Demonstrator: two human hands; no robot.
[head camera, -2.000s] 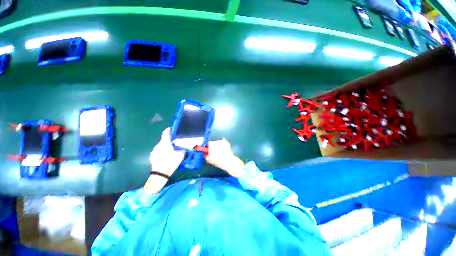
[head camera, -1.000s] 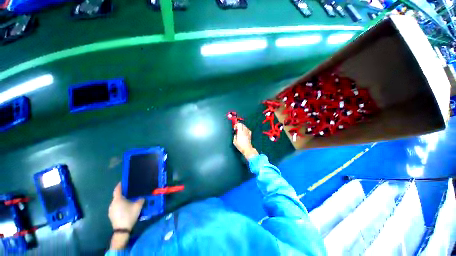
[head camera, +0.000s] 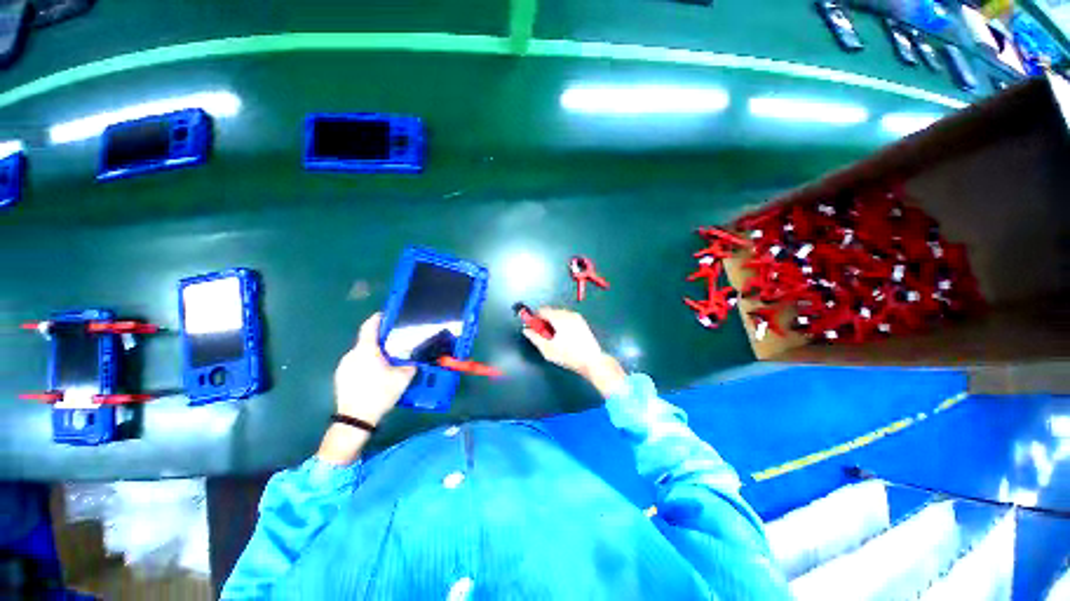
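My left hand (head camera: 368, 382) holds a blue-framed handheld device (head camera: 434, 308) by its lower left side, tilted slightly over the green bench. A red spring clamp (head camera: 467, 367) grips the device's right edge near its lower end. My right hand (head camera: 575, 344) is just right of the device and holds another red clamp (head camera: 534, 321), its dark tip pointing up and left towards the device. A loose red clamp (head camera: 587, 276) lies on the bench above my right hand.
An open carton (head camera: 868, 356) of red clamps stands at the right, with several clamps at its near edge. A clamped device (head camera: 82, 376) and an unclamped device (head camera: 219, 335) lie at the left. More blue devices (head camera: 364, 142) lie beyond. A green rail (head camera: 411, 42) crosses the back.
My right hand has come back left from near the carton to the device, with a clamp in it. A loose clamp now lies on the bench. The view has turned left.
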